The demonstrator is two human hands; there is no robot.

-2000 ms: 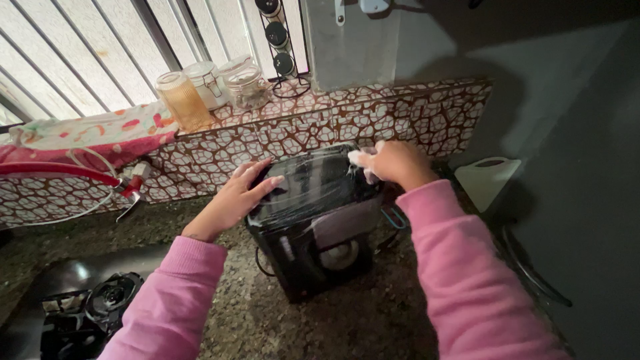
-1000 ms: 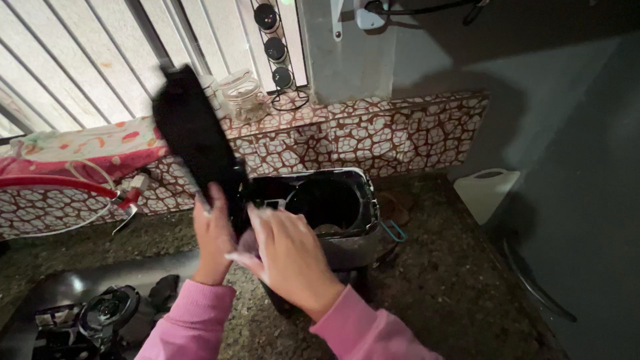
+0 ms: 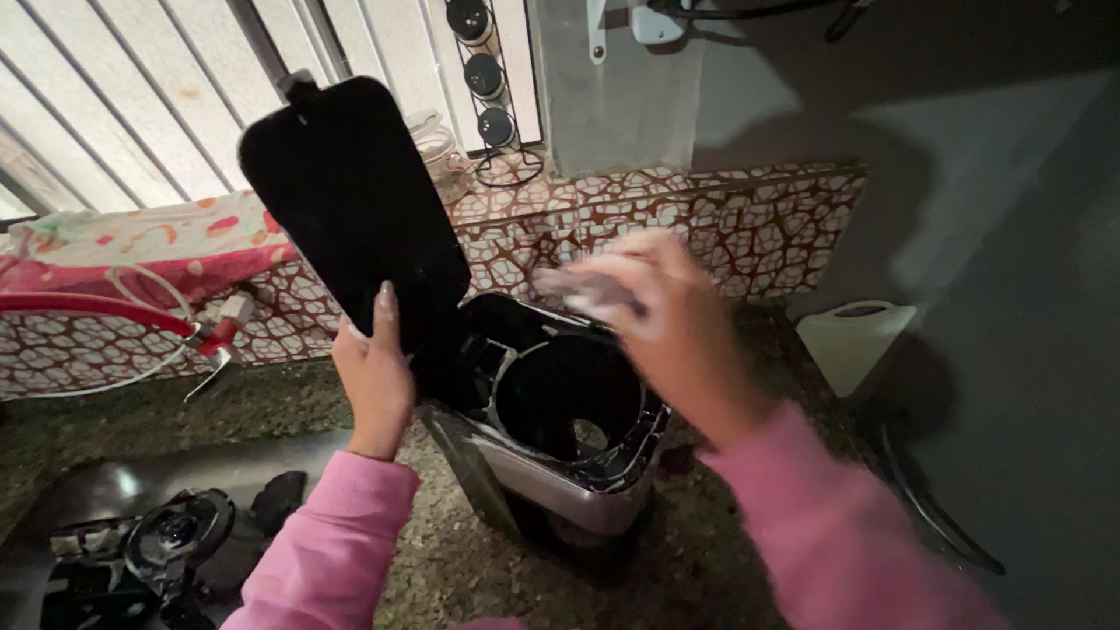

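A black kitchen appliance, possibly a coffee maker, stands on the speckled stone counter, with a round opening in its top and whitish foam or residue along its rim. Its flat black lid is raised at the left. My left hand grips the lower edge of that lid, thumb on the inner face. Above the right side of the opening is my right hand, blurred, closed around a pale, soft-looking cloth or wipe.
A metal sink at lower left holds several black parts. Behind it are a red hose and a patterned cloth. A jar rack stands on the tiled ledge; a pale cutting board leans at right.
The lid, closed two seconds ago under both hands, is now raised. Since one second ago my right hand has moved from the lid's lower end up and right, over the opening.
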